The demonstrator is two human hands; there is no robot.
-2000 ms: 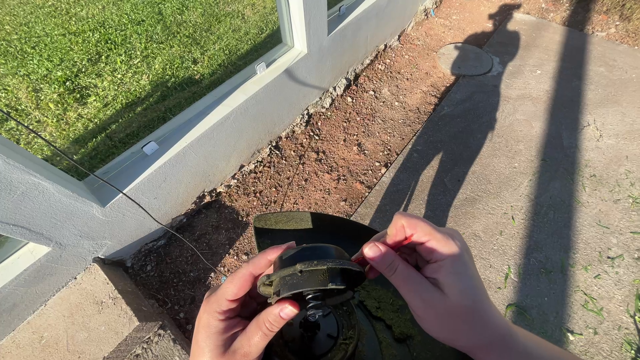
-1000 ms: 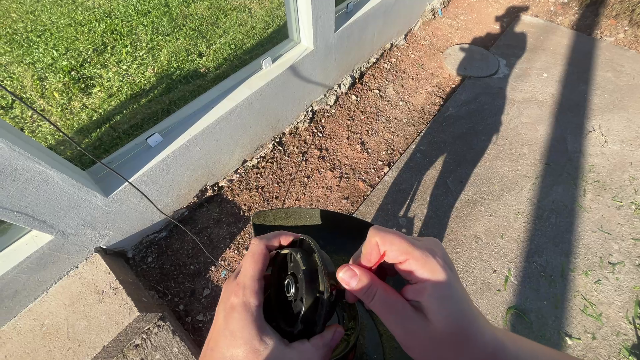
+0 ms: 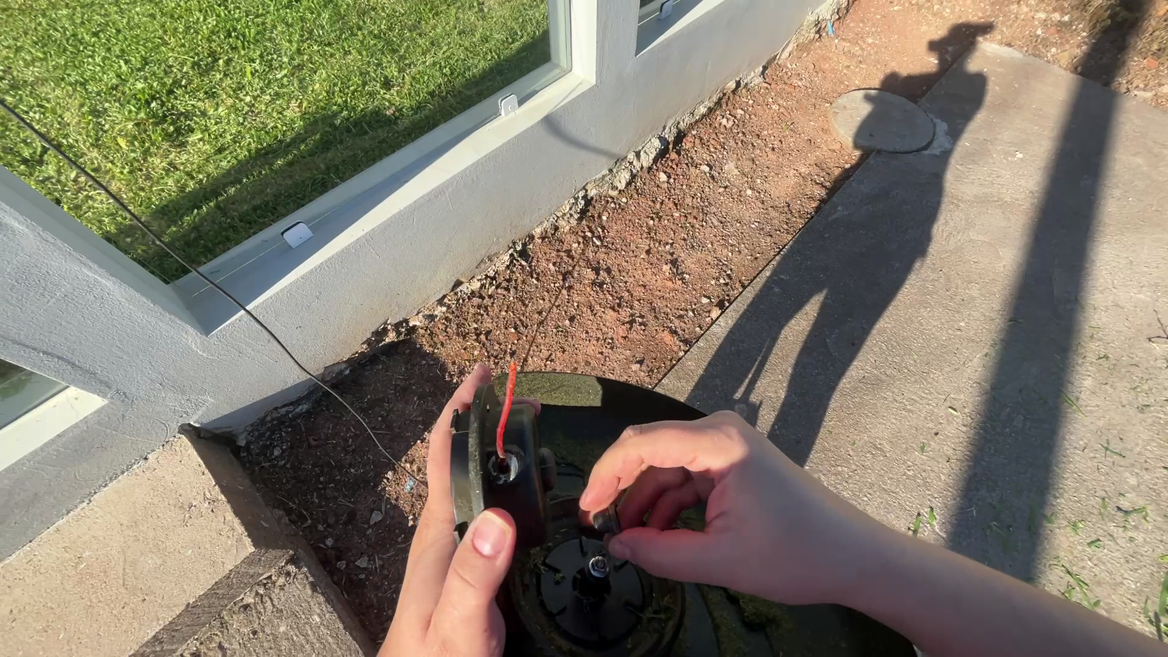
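My left hand holds a black string trimmer spool head turned on its side. A short red trimmer line sticks up out of the eyelet in its rim. My right hand is just right of the head, with a small dark object at the thumb and fingertips; what it is cannot be told. Below both hands lies the trimmer's black guard, dotted with grass clippings. A metal threaded shaft end stands up from the round black hub.
A grey wall with glass panes runs along the left, lawn behind it. A thin dark cable crosses to the soil strip. Concrete paving lies at right, a rough block at lower left.
The spool head has turned in my left hand, so the eyelet with the red line now faces the camera. My right hand has let go of the red line and moved off the head.
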